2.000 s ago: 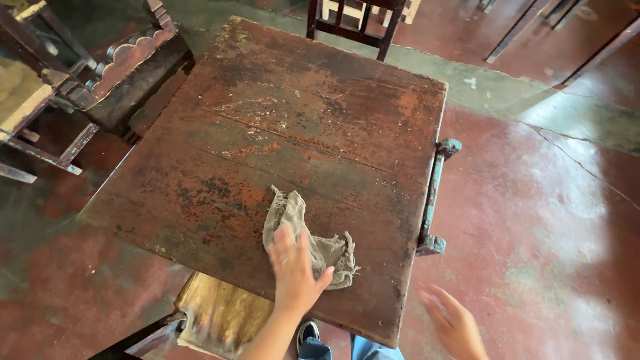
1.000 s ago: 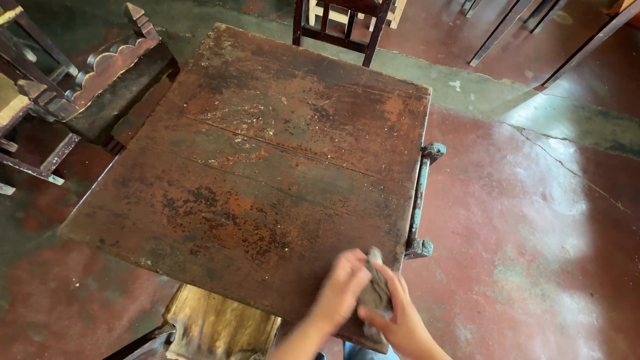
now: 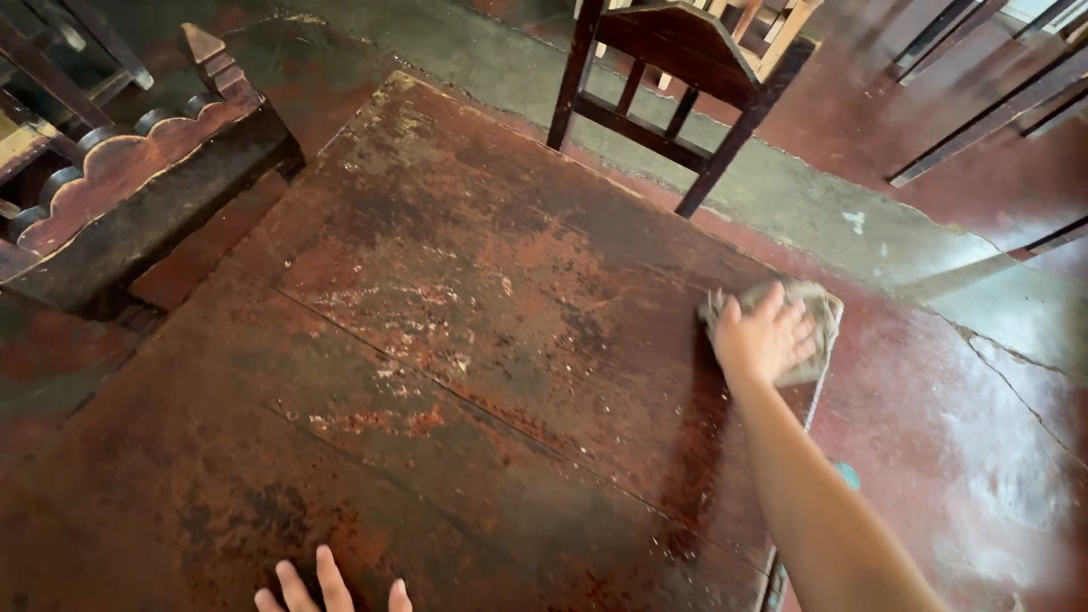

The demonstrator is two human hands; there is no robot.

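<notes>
A worn wooden tabletop [image 3: 510, 357] with peeling reddish-brown finish fills the middle of the view. At its far right corner, a grey-beige cloth [image 3: 807, 331] lies flat under my right hand [image 3: 765, 336], whose fingers are spread and press on it. A darker, wet-looking streak runs down the wood below the cloth. My left hand [image 3: 327, 586] is at the bottom edge of the view, partly cut off, its fingers apart over the near part of the tabletop and holding nothing.
Beyond the table's far edge stands a dark wooden chair [image 3: 663, 102]. At the left is a piece of wooden furniture with a scalloped edge [image 3: 136, 183]. Dark furniture legs [image 3: 986, 119] rise at the upper right. The red and grey floor [image 3: 952, 459] is cracked.
Both hands were together at the cloth near the table's near right corner; now my right hand and the cloth are at the far right corner, and my left hand is apart. The view is closer.
</notes>
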